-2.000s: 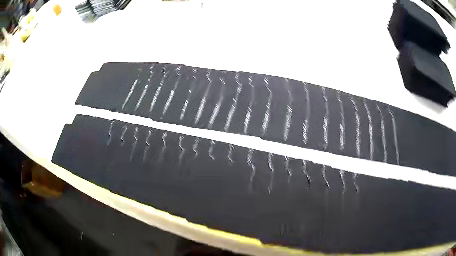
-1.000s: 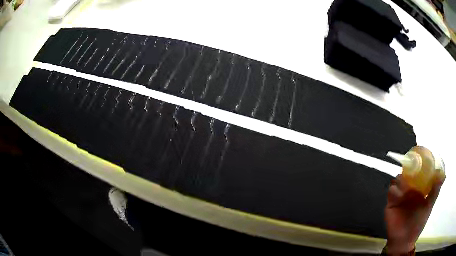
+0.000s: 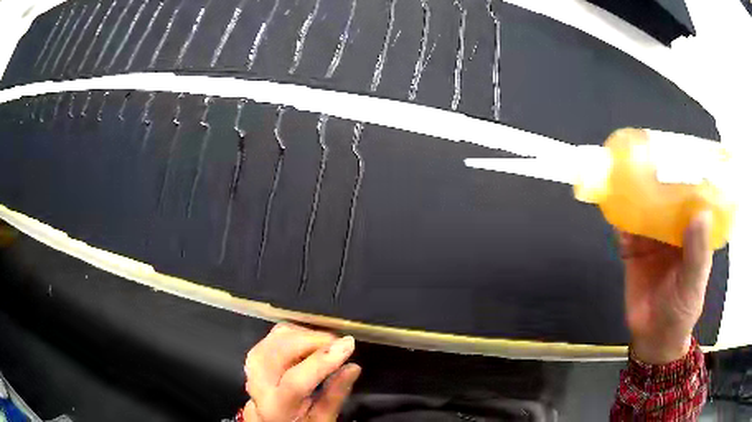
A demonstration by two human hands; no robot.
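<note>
My right hand point(image 3: 664, 288) is shut on a yellow-orange glue bottle point(image 3: 651, 185) with a pale label, held on its side. Its long white nozzle point(image 3: 528, 167) points left over the nearer fanned row point(image 3: 462, 264). The tip looks just above the black surface; contact cannot be told. Thin shiny glue lines point(image 3: 353, 206) cross the left half of this row. The farther fanned row point(image 3: 569, 74) also bears glue lines, and a white strip point(image 3: 330, 100) splits the rows. My left hand point(image 3: 301, 371) is at the near table edge, fingers curled, with nothing visible in it.
The pale yellow table edge point(image 3: 396, 334) curves along the near side, above a dark area. A block of stacked black pieces point(image 3: 647, 18) is cut off at the top right. Red plaid sleeve point(image 3: 660, 391) shows at my right wrist.
My right hand and the bottle have come further into view, the nozzle now pointing left over the nearer row. My left hand has appeared at the edge. The view has moved closer to the rows.
</note>
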